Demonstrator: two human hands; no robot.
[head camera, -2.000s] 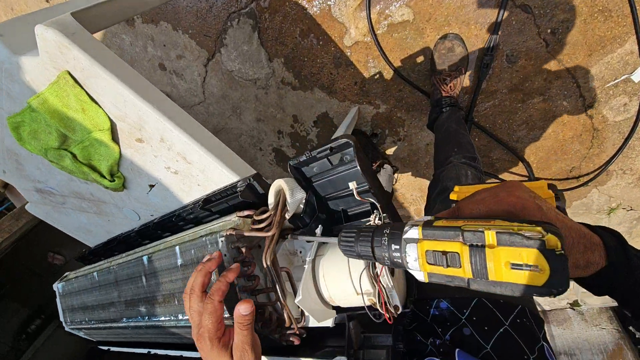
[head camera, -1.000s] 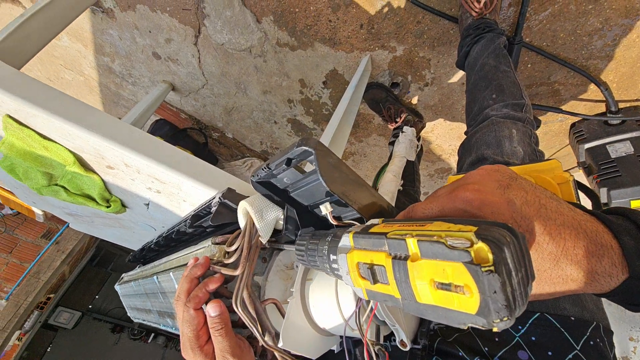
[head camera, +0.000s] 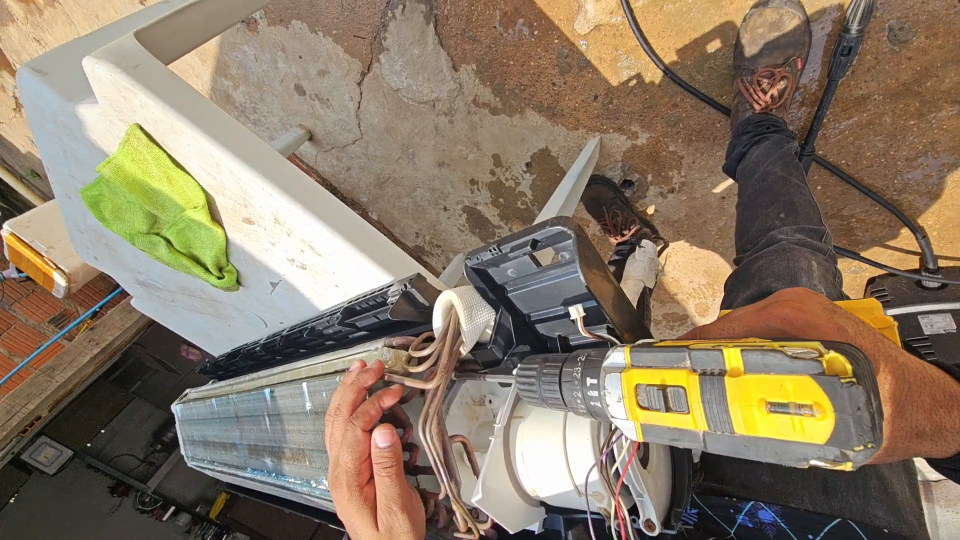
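Note:
My right hand (head camera: 832, 352) grips a yellow and black cordless drill (head camera: 720, 401), its long bit (head camera: 484, 378) pointing left past the copper tubes (head camera: 442, 405) of an air conditioner's indoor unit. Where the tip meets the unit is hidden. My left hand (head camera: 375, 457), fingers slightly spread, rests against the finned coil (head camera: 262, 435) beside the tube ends. Below the drill lie the white motor housing (head camera: 551, 457) and several thin wires (head camera: 619, 480). A black plastic casing part (head camera: 547, 285) with a small white connector (head camera: 576, 311) stands behind the bit. White insulation (head camera: 459, 311) wraps the tubes.
A white plastic table (head camera: 315, 247) holds a green cloth (head camera: 161, 210) at the left. Black hose (head camera: 870, 195) crosses the wet concrete floor near my shoe (head camera: 772, 60). A black machine (head camera: 919, 315) sits at the right. Wooden beam (head camera: 67, 375) and bricks (head camera: 37, 311) show at the lower left.
The view has shifted between frames. The drill stays in my right hand and my left hand remains by the coil's tube end.

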